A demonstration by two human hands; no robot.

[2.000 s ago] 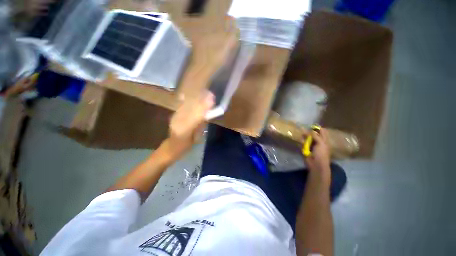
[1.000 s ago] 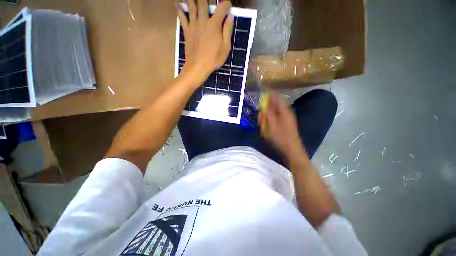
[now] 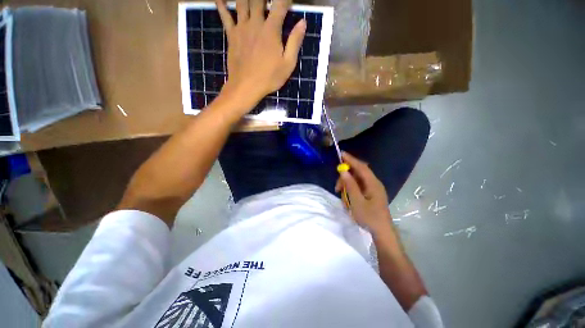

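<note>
A solar panel (image 3: 301, 80) lies face up at the table's front right corner, dark cells inside a white border. Its near edge and right corner reach past the table. My left hand (image 3: 258, 54) lies flat on it with the fingers spread, pressing it and covering its middle. My right hand (image 3: 365, 192) is shut on the yellow-and-black handle of a cutter (image 3: 344, 168), below the panel's near right corner. The long thin blade points up and its tip is near that corner; whether it touches cannot be told.
A thick panel stack (image 3: 54, 67) stands at the left of the brown table (image 3: 138, 77). An open carton (image 3: 420, 32) with a taped flap (image 3: 398, 78) and translucent film (image 3: 346, 32) is at the right. A blue stool (image 3: 303, 142) shows between the legs. Thin trimmings lie on the floor (image 3: 487, 166).
The panel, held tilted at first, then laid flat upright in view, has now turned crosswise under my left hand. My right hand has moved slightly down with the cutter, its blade pointing up.
</note>
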